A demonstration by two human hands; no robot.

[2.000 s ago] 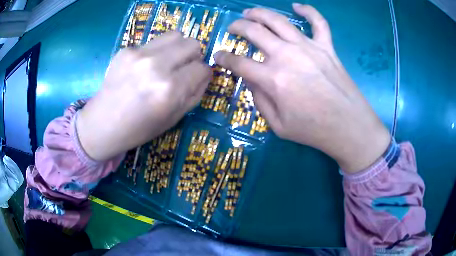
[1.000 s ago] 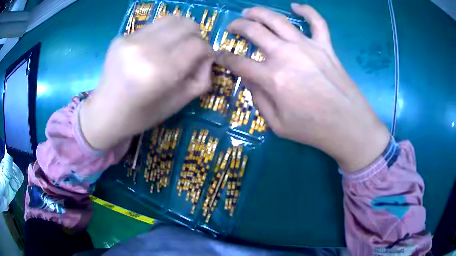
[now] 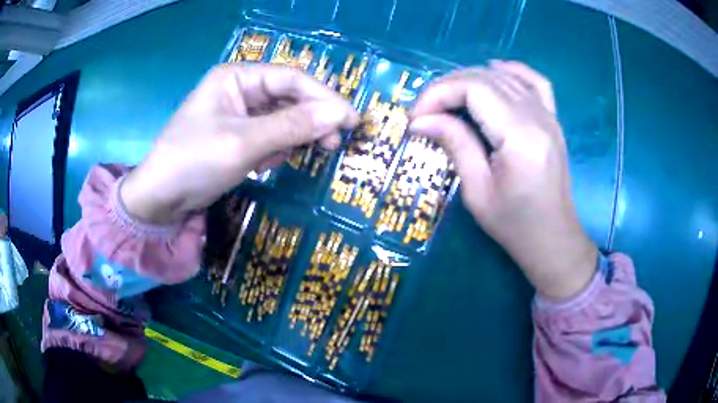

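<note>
A clear compartmented tray (image 3: 313, 212) lies tilted on the blue-green mat. Its two rows of long pockets hold gold pins (image 3: 323, 279) with dark bands. My left hand (image 3: 244, 134) is over the tray's upper left pockets, thumb and forefinger pinched; a small dark and gold bit shows at the fingertips, too blurred to tell whether it is held. My right hand (image 3: 508, 142) is over the upper right pockets, thumb and forefinger bent close to each other. Whether anything is between them cannot be told. The hands are apart. My left hand hides part of the upper pockets.
A black-framed pale panel (image 3: 35, 161) stands at the left edge. A pale rail (image 3: 94, 24) runs along the mat's far edge. Faint clear ribbed plastic (image 3: 441, 24) lies beyond the tray. Yellow tape (image 3: 193, 354) marks the green floor below. A white thing (image 3: 9, 271) is at the far left.
My hands have moved apart at the fingertips. My right hand's fingers have curled in, showing more pins in the upper right pockets. The tray sits a little lower and further right in the view.
</note>
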